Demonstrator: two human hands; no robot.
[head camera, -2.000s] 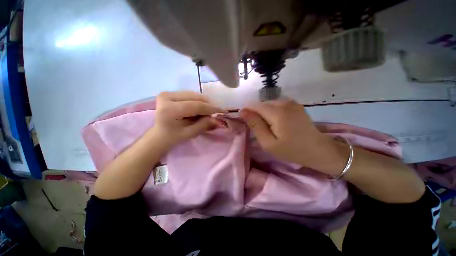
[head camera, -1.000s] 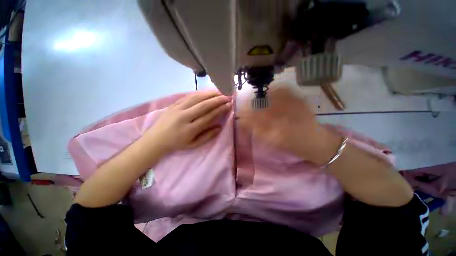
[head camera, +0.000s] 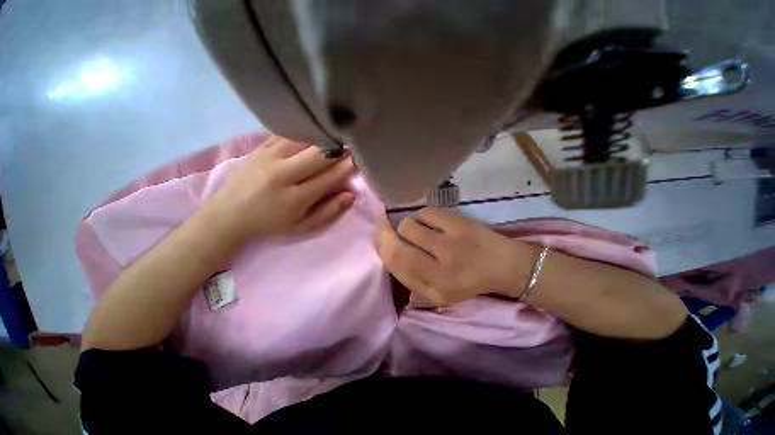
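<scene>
The pink garment (head camera: 289, 297) lies over the table's front part and my lap, its paler side up, with a white care label (head camera: 221, 290) at left. My left hand (head camera: 280, 191) lies on the cloth with fingers bent, just left of the machine head. My right hand (head camera: 446, 255) has curled fingers pinching the cloth edge below the machine head. The large white sewing machine head (head camera: 425, 93) hides the needle and presser foot. The ridged tension knob (head camera: 600, 185) with its black spring shows at right.
The white table (head camera: 110, 144) spans left and right. A wooden-handled tool (head camera: 534, 156) lies behind the knob, partly hidden. More pink cloth (head camera: 722, 276) lies at the right front edge. Blue objects and a tiled floor show below the table.
The machine head looks larger and nearer and hides the needle area. My right hand has moved down towards me, its fingers now curled. My left hand stays on the cloth beside the head.
</scene>
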